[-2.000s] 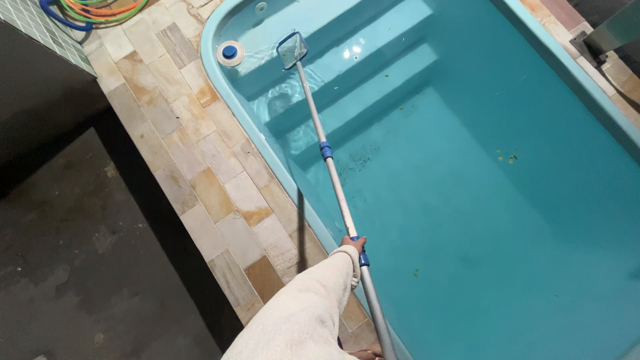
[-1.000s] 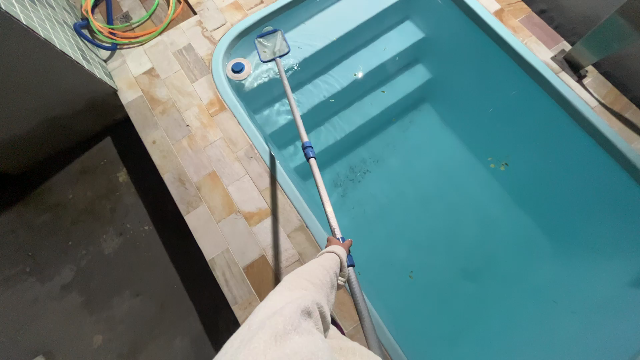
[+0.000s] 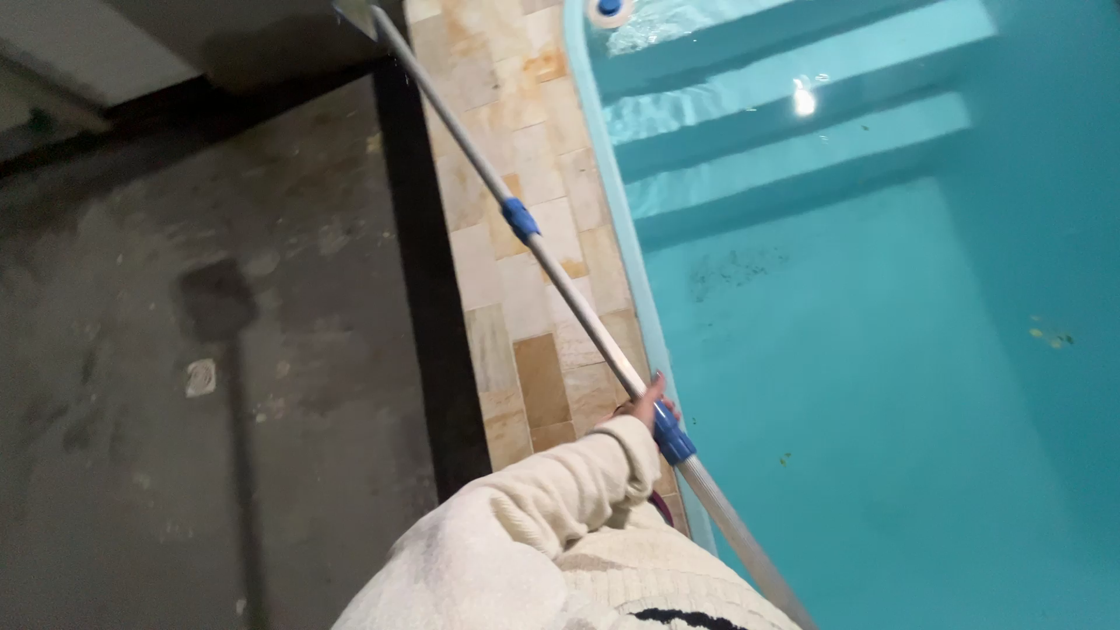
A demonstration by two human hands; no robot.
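Note:
My left hand, in a cream sleeve, is wrapped around the silvery telescopic pole just above a blue locking collar. Farther up, a second blue collar joins the pole's sections. The pole runs diagonally from the bottom right to the skimmer net, which is partly cut off at the top edge. The net is out of the water, held over the dark floor side. My right hand is not in view. The turquoise pool has steps at its top end and a few bits of leaf debris in it.
Light stone paving borders the pool rim. Left of it lies a dark band and a grey floor with a square drain cover and the shadow of net and pole. A round fitting with a blue centre sits at the pool's corner.
The net has swung left from above the pool steps, across the paving to the dark floor side. My left hand keeps its hold on the pole. The view has shifted noticeably.

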